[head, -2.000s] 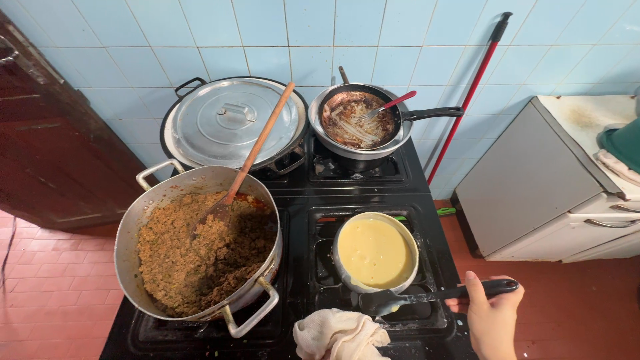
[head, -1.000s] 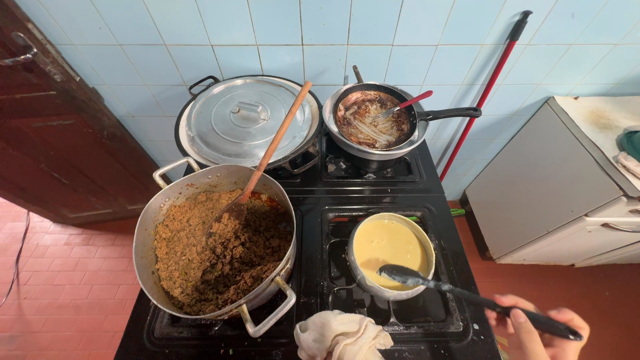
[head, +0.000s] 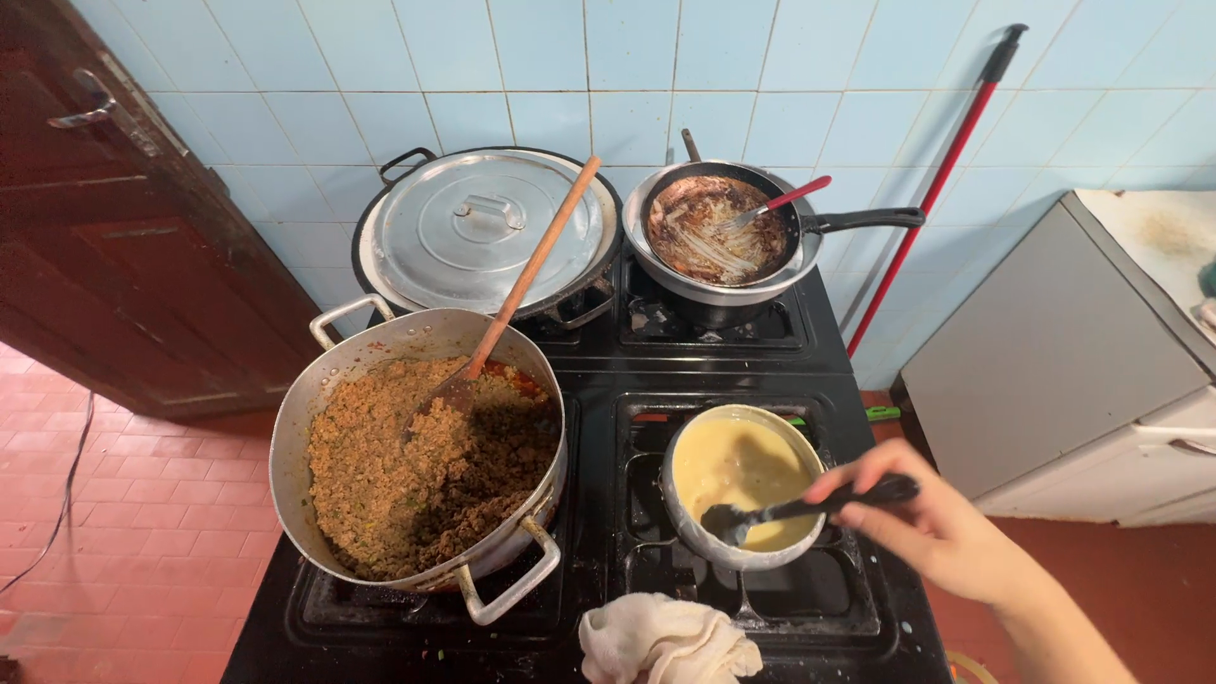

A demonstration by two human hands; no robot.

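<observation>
My right hand grips the handle of a black spoon, whose head dips into the yellow creamy mixture near the front rim of a small metal pot. That pot stands on the front right burner. My left hand is out of view. A crumpled whitish cloth lies at the stove's front edge. To the left, a large two-handled aluminum pot holds cooked ground meat, with a wooden spoon standing tilted in it.
Behind stands a wide pot with a metal lid. A black frying pan with a red-handled fork rests on a metal pan at the back right. A red pole leans on the tiled wall, beside a white cabinet.
The spoon was outside the small pot's front rim two seconds ago, then at the rim over the mixture; its head is now dipped in. My right hand has come closer to the pot.
</observation>
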